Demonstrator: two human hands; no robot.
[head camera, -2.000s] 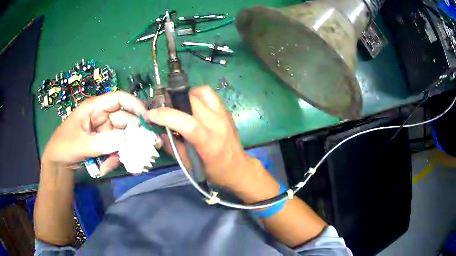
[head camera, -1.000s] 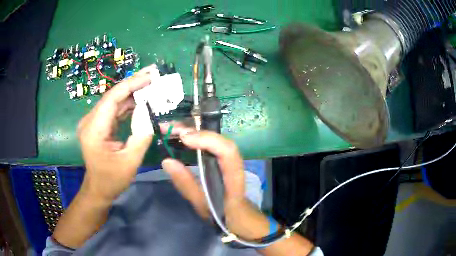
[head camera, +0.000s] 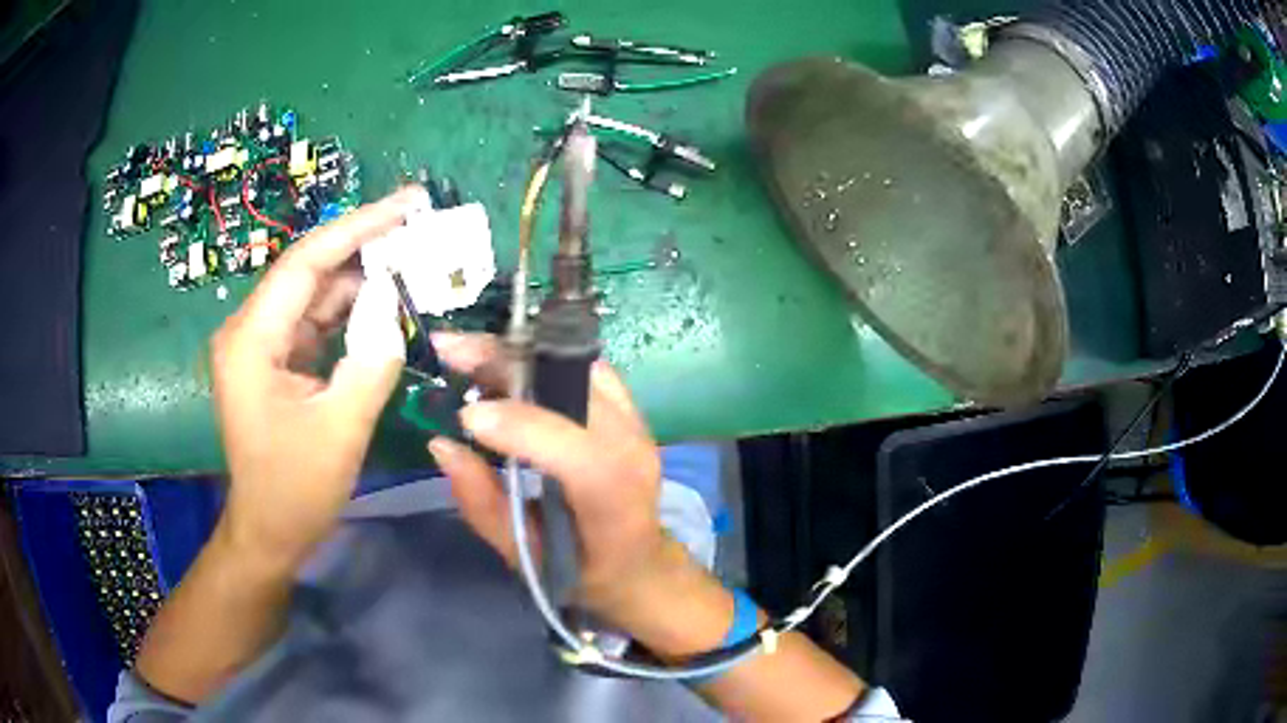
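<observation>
My left hand (head camera: 304, 374) holds a bright white plastic housing (head camera: 449, 261) between thumb and fingers, above the green bench. My right hand (head camera: 572, 473) holds the soldering iron (head camera: 568, 339) against its palm, with the barrel and tip pointing away from me. The tip is apart from the housing. The thumb and fingers of my right hand are at a small black part with black and green wires (head camera: 428, 370), just below the housing. Its exact contact with the housing is hard to tell. Dark prongs or parts show behind the housing, partly hidden.
Small circuit boards (head camera: 226, 191) lie in a pile at the left. Black parts with green and white wires (head camera: 642, 57) lie at the back. The fume hood (head camera: 917, 226) stands at the right. The iron's pale cable (head camera: 974, 487) runs right. A blue bin (head camera: 64, 565) is below left.
Over the last second, the view has shifted slightly and both hands keep nearly the same pose. Earlier, the housing was lower and closer to me; it has since moved away from my body.
</observation>
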